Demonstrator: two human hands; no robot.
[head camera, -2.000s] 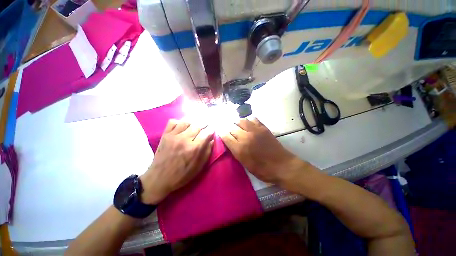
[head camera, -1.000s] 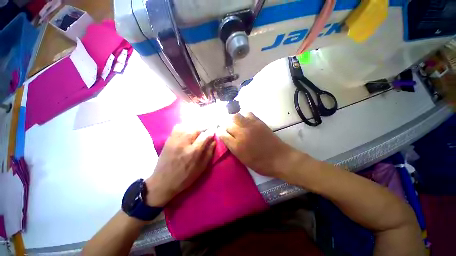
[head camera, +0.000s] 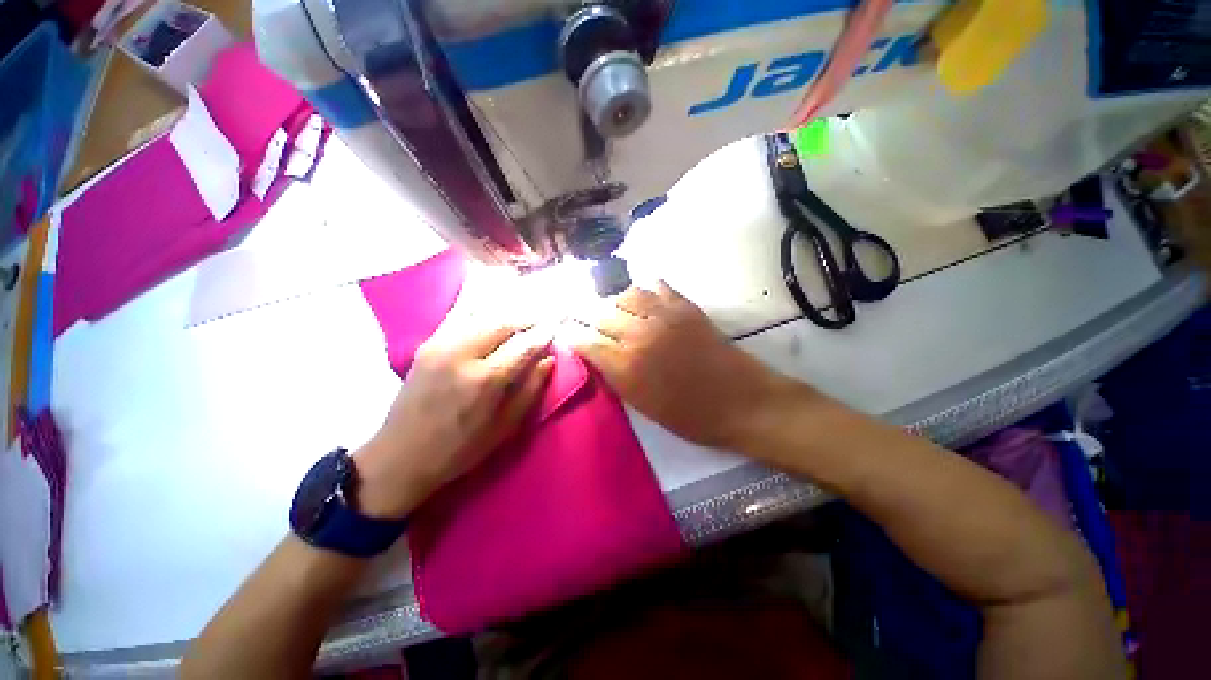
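A magenta fabric panel (head camera: 545, 518) lies under both hands and hangs over the table's front edge, with a folded layer between the hands. My left hand (head camera: 458, 405), with a dark watch on the wrist, is on the fabric, fingertips at the glare. My right hand (head camera: 664, 359) is on the fabric's right side, thumb and fingers close together near the fold. Both hands hold the fabric just in front of the sewing machine's needle area (head camera: 538, 266). Bright glare hides the presser foot, the needle and the fingertips.
The white machine head (head camera: 744, 80) stands above the hands. Black shears (head camera: 830, 253) lie to the right, with a purple item (head camera: 1082, 219) beyond. Stacked magenta pieces (head camera: 140, 233) lie upper left, more cut pieces (head camera: 37, 518) at the far left edge. A small white box (head camera: 173, 47) is behind.
The camera view has shifted, so the machine head appears further left. The hands stay on the fabric by the needle area; the folded layer between them shows more clearly.
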